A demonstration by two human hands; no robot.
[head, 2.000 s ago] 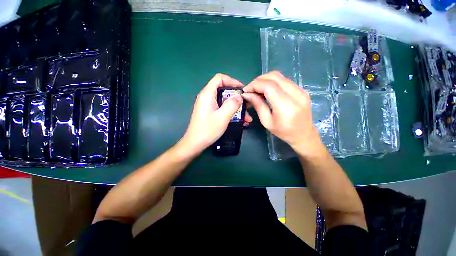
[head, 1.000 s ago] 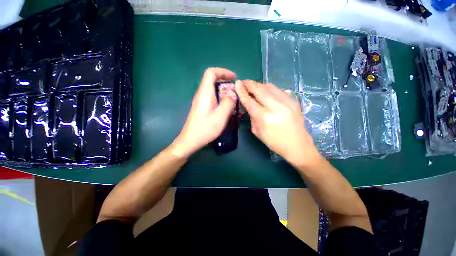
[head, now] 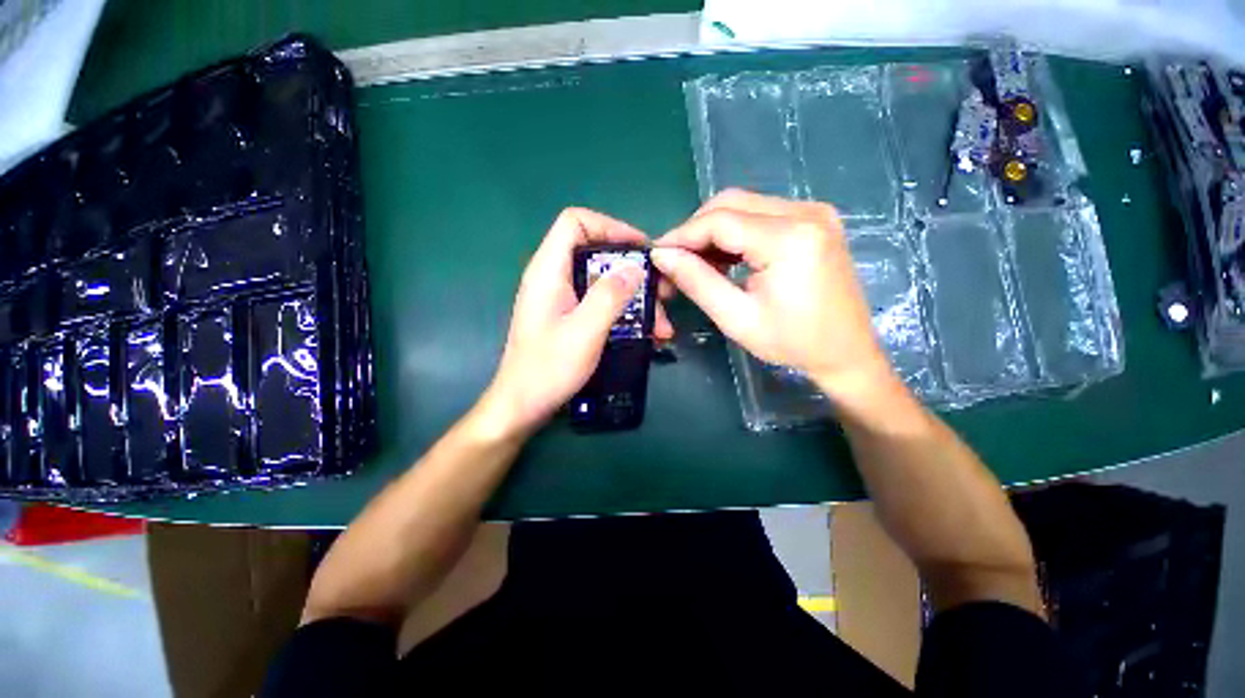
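Observation:
A black device housing lies upright in the picture over the green mat, its open cavity facing up. A silvery-white and dark circuit board sits in its upper part. My left hand holds the housing from the left, thumb on the board, fingers around the top and partly hidden behind. My right hand has thumb and index finger pinched at the housing's upper right corner. Whatever is between those fingertips is too small to tell. A small dark piece shows beside the housing's right edge, below my left fingertips.
A black blister tray stack stands at left. A clear blister tray lies at right, with boards bearing yellow-centred round parts in its upper right. A crowded tray of boards and a small round part are far right.
The camera view has turned and shifted slightly, so the trays appear tilted. Both hands remain at the housing; my right fingertips are still at its upper right corner.

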